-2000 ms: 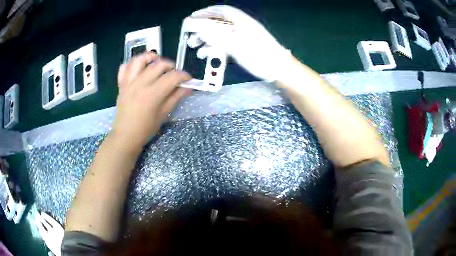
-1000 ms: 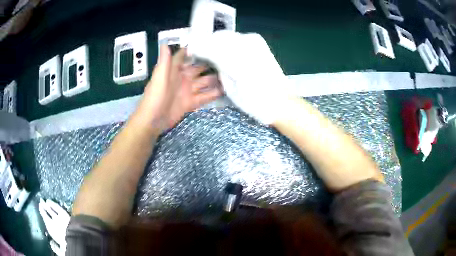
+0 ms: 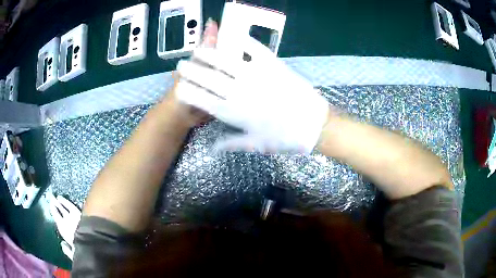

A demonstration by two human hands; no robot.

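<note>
A white housing (image 3: 231, 30) with a rectangular window and a thin reddish line along its top edge is held up over the green belt. My left hand (image 3: 187, 111), bare, is mostly hidden behind my glove; a fingertip shows at the housing's left edge. My right hand (image 3: 272, 100), in a white knit glove, lies across the housing's lower end and over my left hand, its fingers pointing left. Whether the gloved fingers grip anything is hidden. Just left, another housing (image 3: 197, 40) lies on the belt, window and black round hole visible.
Several more housings (image 3: 142, 40) stand in a row leftward, others (image 3: 446, 24) at upper right. A bubble wrap mat (image 3: 87, 141) lies before me, with pale tape (image 3: 380, 73) along its far edge. A metal-ended object (image 3: 266, 209) is near me. Spare white gloves (image 3: 65, 217) lie left, a red holder (image 3: 483, 133) right.
The view has shifted. The housing beside the row has been let go and lies on the belt. Another housing is now between my hands, and my gloved hand has swung across my bare hand.
</note>
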